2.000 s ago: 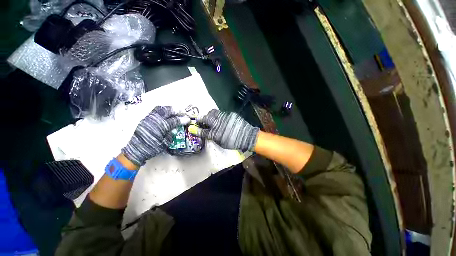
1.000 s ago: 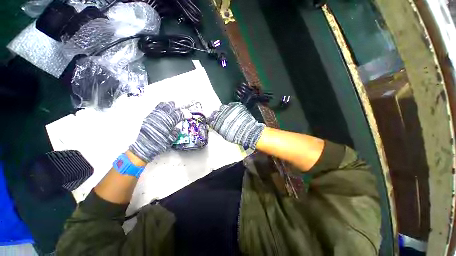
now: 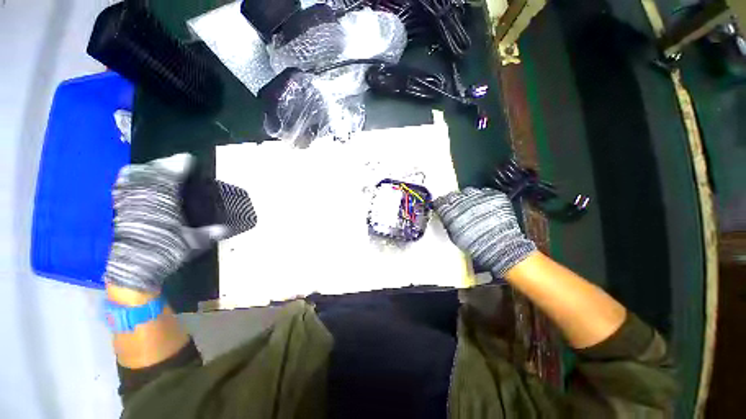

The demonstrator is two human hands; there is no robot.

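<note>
A black device housing (image 3: 399, 211) lies open side up on the white work sheet (image 3: 311, 270), with red and yellow lead wires and a pale board showing. My right hand (image 3: 484, 229), in a grey-white knitted glove, is at the housing's right edge with fingertips touching or very near it; whether it grips is hidden. My left hand (image 3: 154, 223), gloved and slightly blurred, is at the stack of ribbed black covers (image 3: 235, 207) at the sheet's left edge. Its thumb lies along the stack's lower side and its fingers reach around the far side; whether it grips a cover is unclear.
Bagged black units (image 3: 307, 102) and bundled power cords (image 3: 413, 82) lie behind the sheet. A long ribbed black stack (image 3: 159, 57) is at the upper left, beside a blue bin (image 3: 78, 176). Another cord with plug (image 3: 536, 188) lies over the bench's right edge by the conveyor.
My left hand has left the housing and moved left to the cover stack. My right hand remains by the housing, which now lies on the sheet. The view has turned left.
</note>
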